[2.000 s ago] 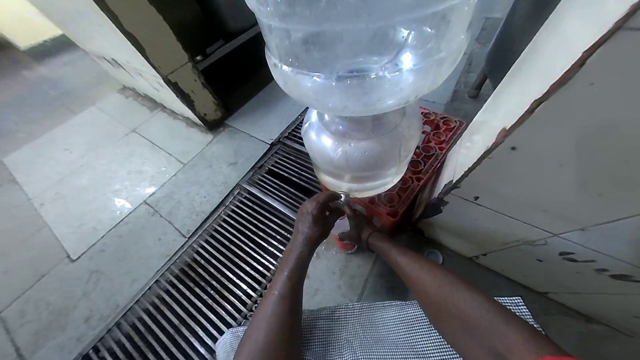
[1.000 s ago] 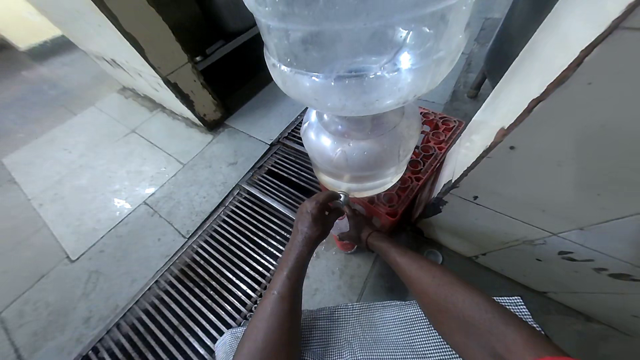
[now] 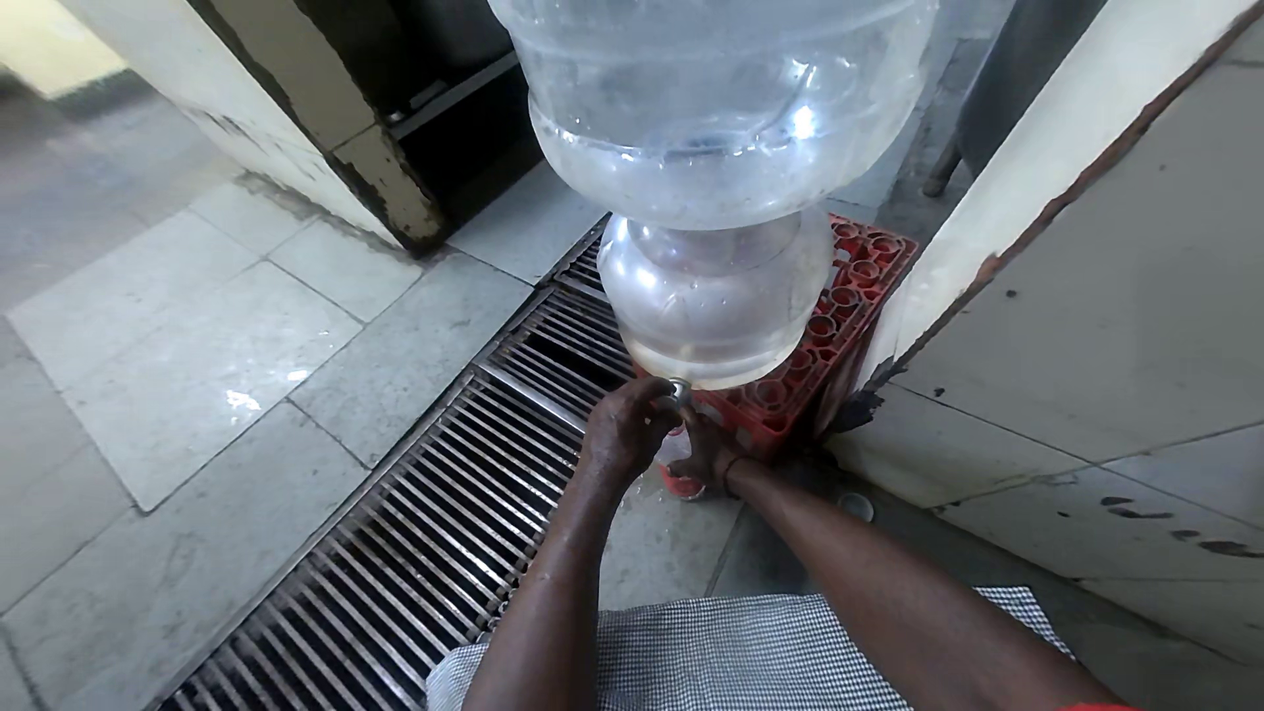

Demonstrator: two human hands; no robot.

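Note:
A large clear plastic water jug stands upside down on a clear rounded dispenser base, with water in it. Low on the front of the base is a small metal tap. My left hand has its fingers and thumb closed on that tap. Just below it, my right hand holds a clear bottle with a red lower part under the tap. The bottle's top is partly hidden by my fingers.
The dispenser rests on a red plastic crate. A metal floor grate runs along the left. A tiled wall rises at the right. A small round lid-like thing lies on the floor. Checkered cloth covers my lap.

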